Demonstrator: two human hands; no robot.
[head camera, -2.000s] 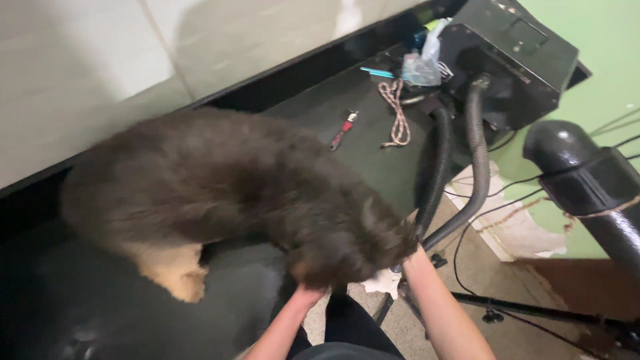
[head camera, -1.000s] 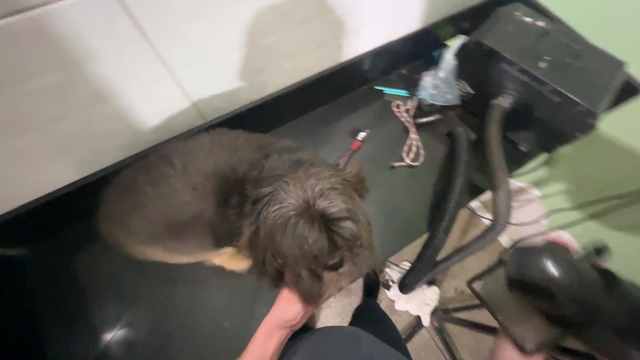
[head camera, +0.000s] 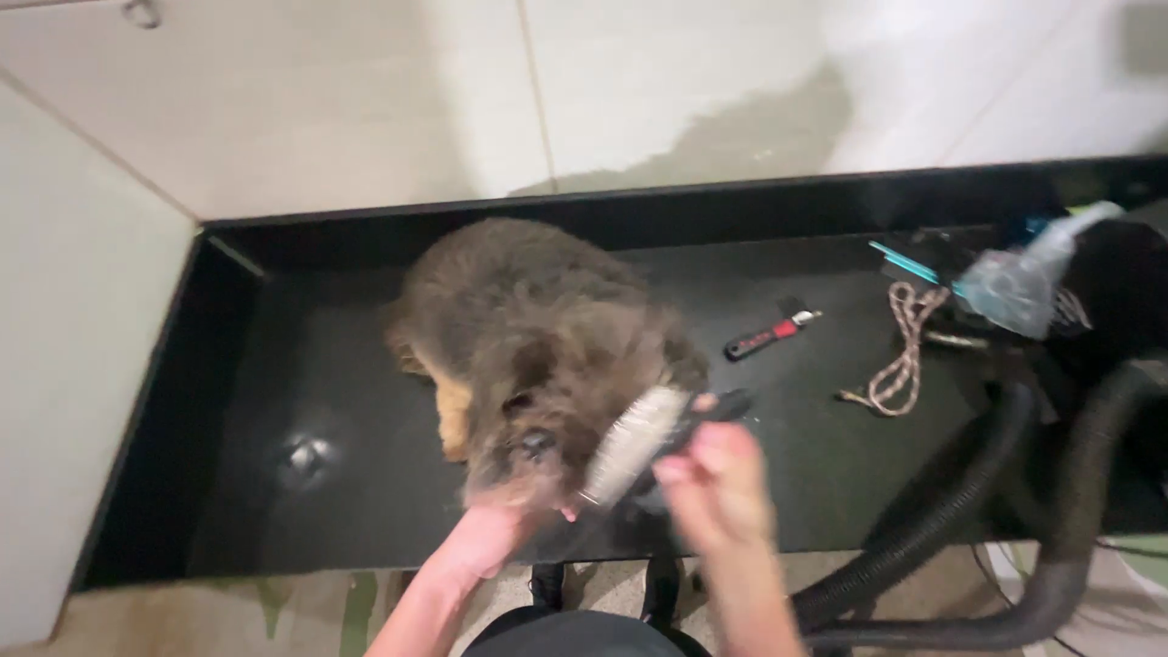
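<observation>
A shaggy brown dog with a tan leg is on a black basin-like table, its head toward me. My left hand is under the dog's muzzle and chin, the fingers partly hidden by fur. In my right hand is a pet brush with a black handle and a pale bristle face, held beside the dog's head on the right. Motion blurs the brush and the hand.
Right of the dog lie a red-and-black tool, a braided cord, turquoise sticks and a clear plastic bag. Black corrugated hoses cross the front right edge. A metal drain sits at left.
The brush is now in my right hand at the dog's head; one second ago no brush showed. My left hand remains at the dog's chin. The view has swung left.
</observation>
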